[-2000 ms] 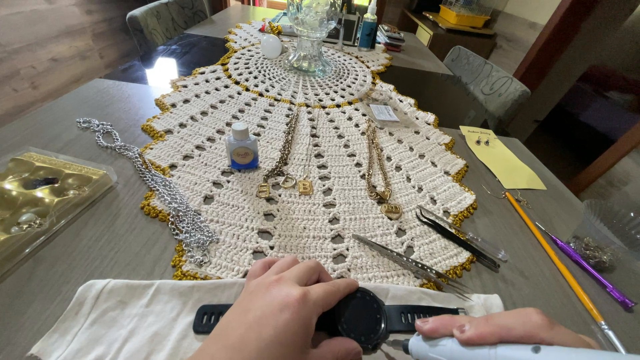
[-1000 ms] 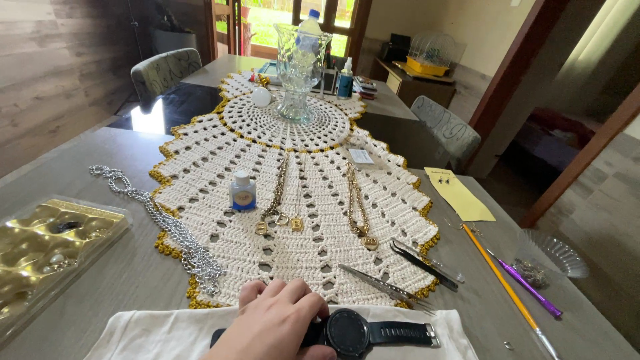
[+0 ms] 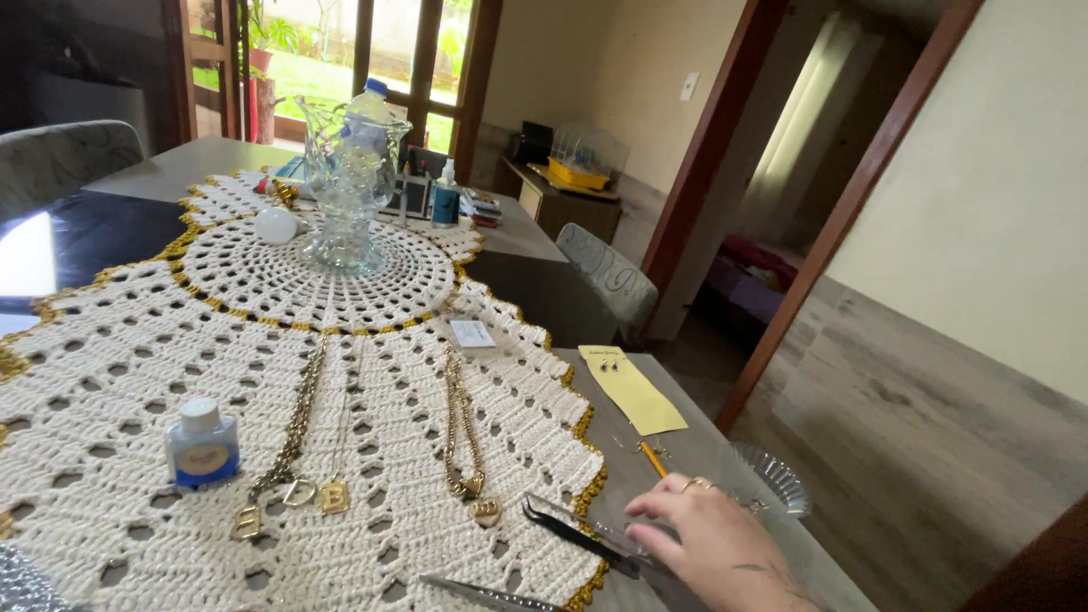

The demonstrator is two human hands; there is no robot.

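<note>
My right hand (image 3: 714, 544) reaches over the table's right part, fingers apart, just right of black tweezers (image 3: 578, 535) and over the orange rod (image 3: 653, 459), whose lower part it hides. Whether it touches the rod I cannot tell. My left hand is out of view. Metal tweezers (image 3: 484, 595) lie at the bottom edge. On the crocheted runner (image 3: 382, 408) are a chain with a heart pendant (image 3: 484, 511), a thick chain (image 3: 297, 416), a thin chain with a square pendant (image 3: 334, 498) and a small bottle with blue liquid (image 3: 202, 446). A yellow card (image 3: 637, 391) holds earrings (image 3: 609, 366).
A clear fluted dish (image 3: 773, 480) stands beyond my right hand. Farther back are a glass vase (image 3: 348, 187) with a plastic bottle in it, a white bulb (image 3: 276, 225), a spray bottle (image 3: 444, 195) and a chair (image 3: 608, 272) at the table's right side.
The view has swung up and to the right. The left hand and the black watch it rested on have left view. The right hand, out of view one second ago, is now by the orange rod.
</note>
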